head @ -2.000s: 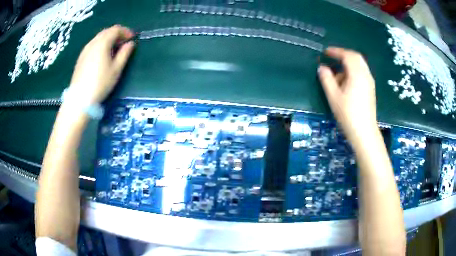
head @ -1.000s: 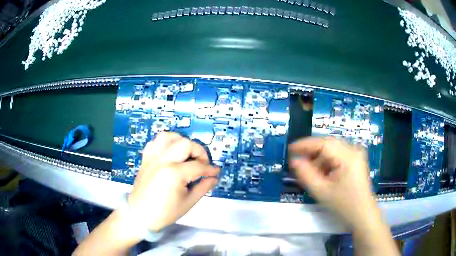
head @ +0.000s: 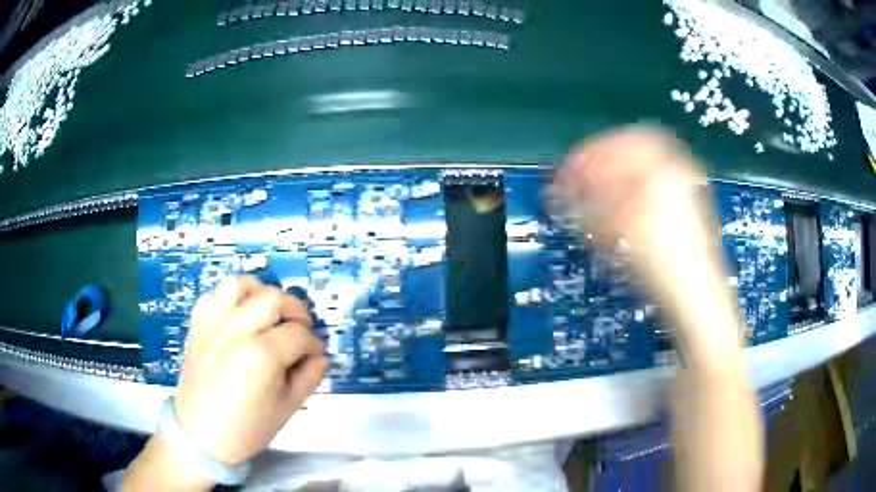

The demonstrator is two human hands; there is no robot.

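Blue PCB panels (head: 288, 226) dotted with small parts lie side by side between the rails. My left hand (head: 255, 360) is over the lower left part of the nearest panel, fingers curled, a pale band on the wrist. Whether it holds a small part cannot be seen. My right hand (head: 629, 187) is blurred, above the upper part of the panel to the right. Its fingers and any part in them cannot be made out.
Small metal-cased components (head: 355, 40) stand in rows on the green surface (head: 384, 139). Loose white connectors lie at the far left (head: 43, 86) and far right (head: 759, 77). A blue strap (head: 85, 310) lies between the chain rails, left. A dark gap (head: 475, 269) separates two panels.
My left hand has stayed low over the nearest panel. My right hand has moved up and away from the gap, over the right panel. The view and panels have shifted left in the picture.
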